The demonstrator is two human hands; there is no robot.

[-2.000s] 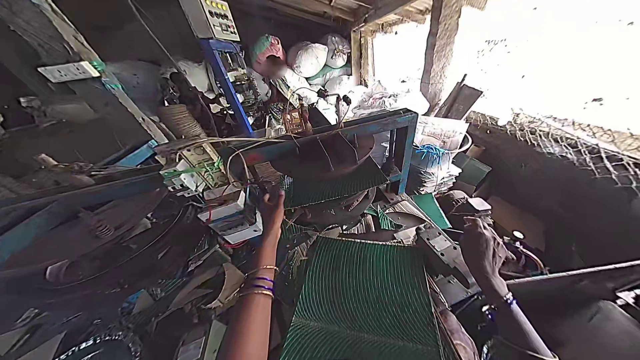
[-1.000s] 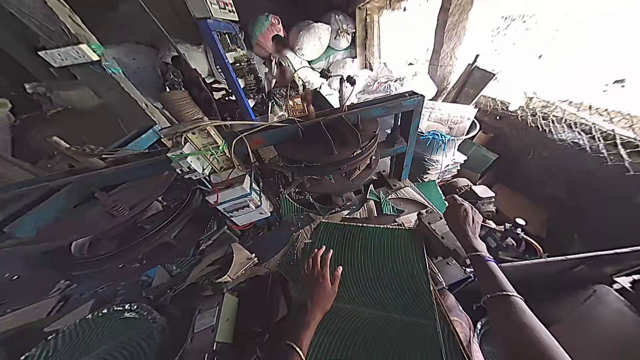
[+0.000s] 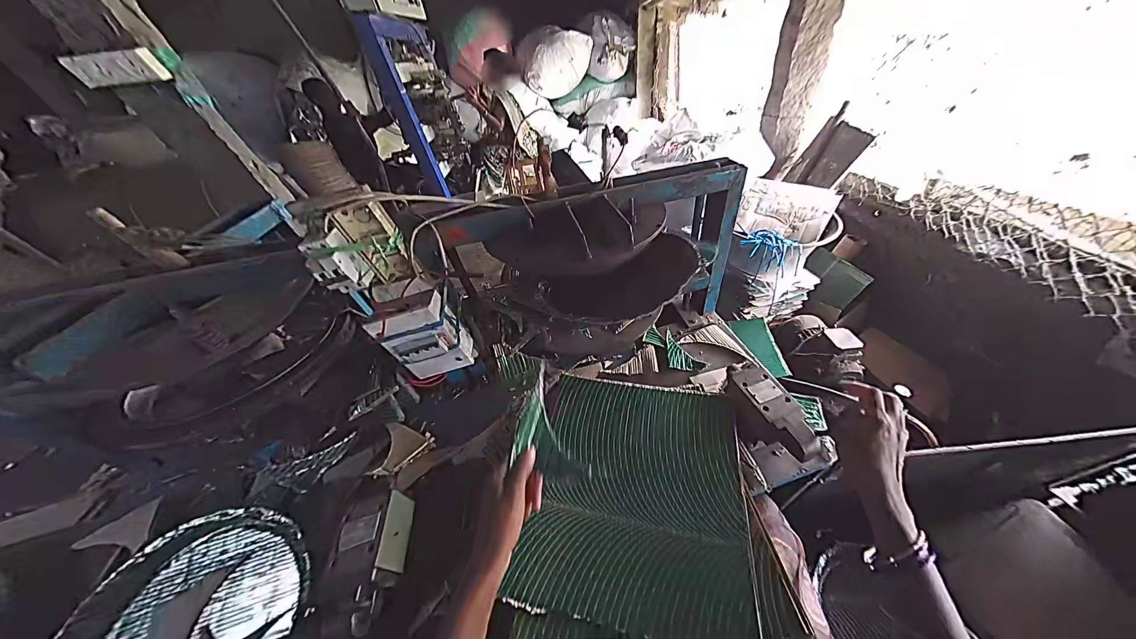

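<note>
My left hand [image 3: 524,488] is at the left edge of a stack of green ribbed sheets [image 3: 648,479], with a thin green scrap [image 3: 535,417] standing up at its fingertips, seemingly pinched there. My right hand [image 3: 874,430] is raised at the right, by a dark machine part with a light block on top [image 3: 841,339]; whether its fingers hold anything is not clear. Beyond the sheets stands a machine with round dark metal dies [image 3: 612,275] under a blue frame [image 3: 723,231]. Cut green and brown offcuts [image 3: 679,351] lie between the dies and the sheets.
A boxy electrical unit [image 3: 422,342] with wires stands left of the dies. A round mesh-patterned piece [image 3: 222,586] is at the lower left. A white bucket [image 3: 785,213] stands at the right rear. Another person [image 3: 497,115] is at the back near white sacks [image 3: 555,62].
My left hand was at the die with a green sheet two seconds ago, then over the stack; now it is at the stack's left edge with a scrap. My right hand stays at the right.
</note>
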